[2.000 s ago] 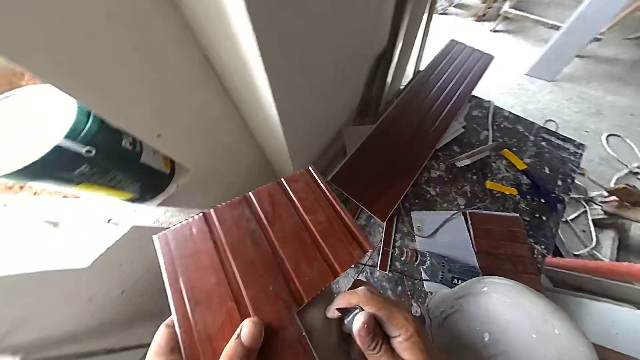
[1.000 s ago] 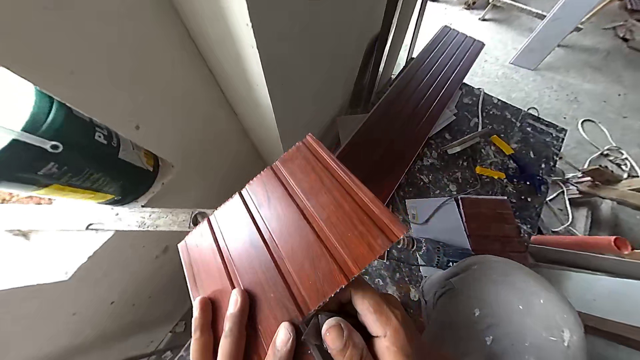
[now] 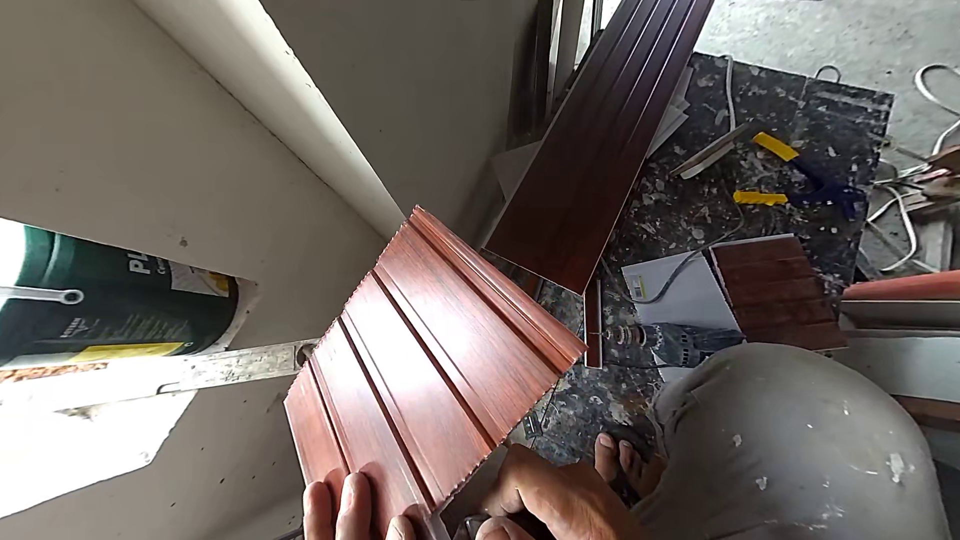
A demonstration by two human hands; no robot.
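Observation:
A short ribbed panel piece with a reddish wood-grain finish (image 3: 435,352) is tilted up before me, its cut edges rough. My left hand (image 3: 349,506) grips its lower end, fingertips over the face and the rest out of view. At the panel's lower right edge, my right hand (image 3: 559,499) is closed around a small dark tool (image 3: 472,525), mostly hidden by the fingers and the frame's edge; its kind cannot be told.
A long dark-red ribbed panel (image 3: 600,150) leans beyond. On the paint-spattered black board (image 3: 787,112) lie a yellow-handled tool (image 3: 776,146), a power tool (image 3: 682,341) and another panel piece (image 3: 776,292). A green bucket (image 3: 112,292) stands at left, by the wall opening.
The panel piece has turned and tilted in my hands. My right hand has come from beside it to its lower edge. The view has shifted somewhat.

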